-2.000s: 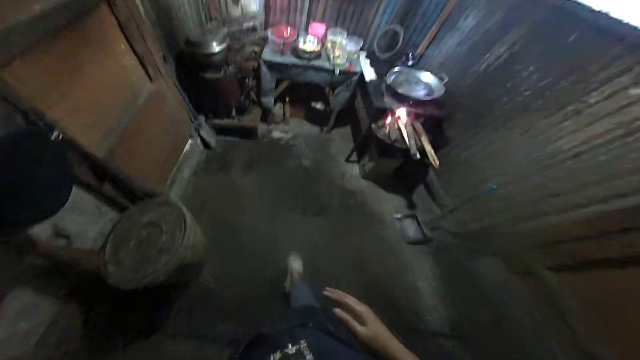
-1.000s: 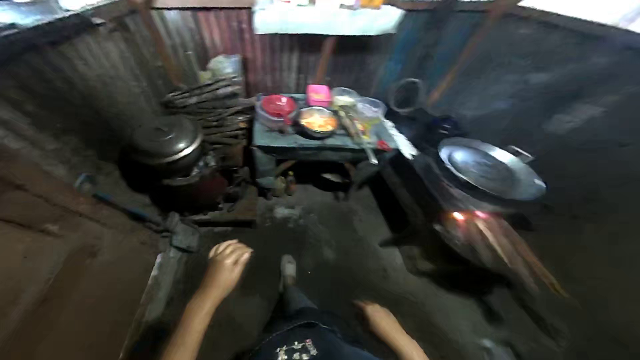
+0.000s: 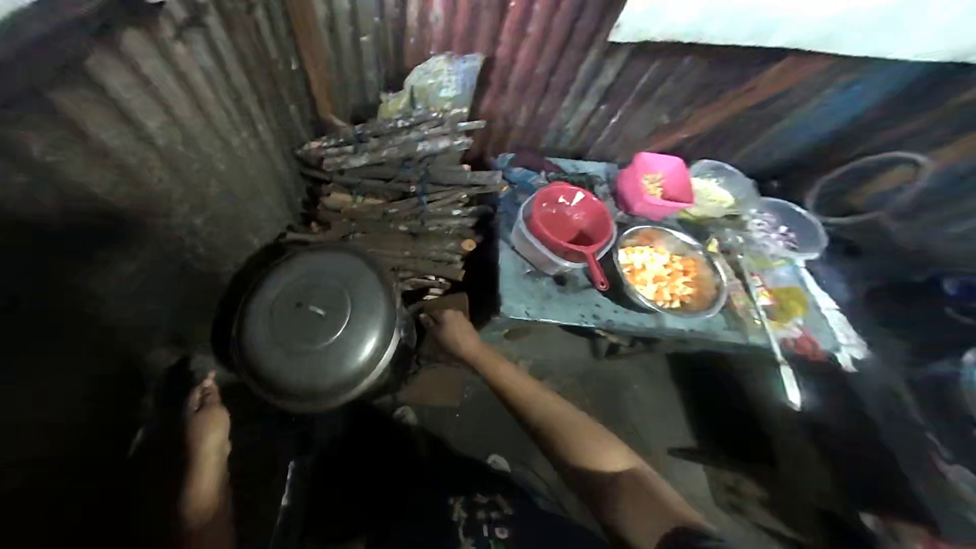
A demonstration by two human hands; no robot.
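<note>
A large lidded metal pot point(image 3: 316, 328) stands at the left, its round lid on. My right hand point(image 3: 451, 333) is at the pot's right side, fingers curled near its rim; whether it grips a handle is too dark to tell. My left hand point(image 3: 206, 404) is beside the pot's lower left edge, fingers partly bent, with nothing visible in it. On the table right of the pot are a red plastic dipper point(image 3: 572, 221) over a clear container, a metal bowl of orange cubed pieces point(image 3: 663, 272) and a pink container point(image 3: 654, 185).
Stacked firewood point(image 3: 404, 198) lies behind the pot against corrugated metal walls. The blue-green table point(image 3: 534, 301) also bears clear bowls with chopped food point(image 3: 778, 229) and a long metal utensil point(image 3: 770, 328) that sticks out past its front edge. A round hoop point(image 3: 869, 187) is at the right.
The view has moved closer to the pot and table and turned left. Both hands, earlier away from the pot, are now at either side of it.
</note>
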